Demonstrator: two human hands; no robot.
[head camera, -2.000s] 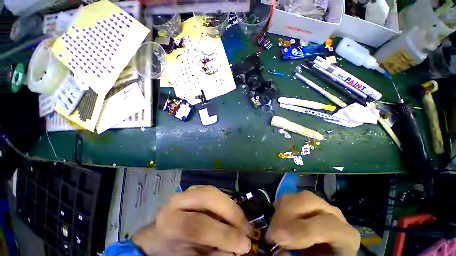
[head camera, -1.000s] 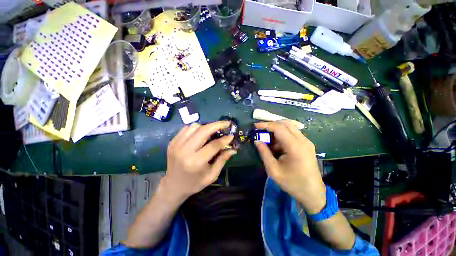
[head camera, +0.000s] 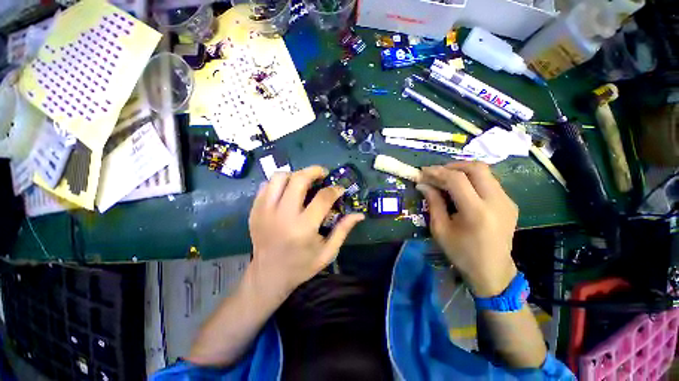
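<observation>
My left hand (head camera: 294, 227) holds a dark roundish module (head camera: 341, 178) over the front part of the bench, fingers around its left side. A small dark square piece with a white face (head camera: 386, 203) lies just right of the module; I cannot tell if the two are joined. My right hand (head camera: 473, 219) is right of the square piece, with thumb and fingers bent close together. Its fingertips are at the right end of a pale cream stick (head camera: 394, 167) and cover that end. Whether they grip anything is unclear.
Behind lie a black parts pile (head camera: 346, 108), a yellow-marked tool (head camera: 424, 136), a crumpled white tissue (head camera: 502, 145) and a paint marker (head camera: 480, 91). Left are another small unit (head camera: 225, 159) and dotted yellow sheets (head camera: 89, 67). A black-handled tool (head camera: 581, 171) lies right.
Both hands have come up from below the bench edge to above the bench. In the last second my right hand has let go of the white-faced piece and moved right.
</observation>
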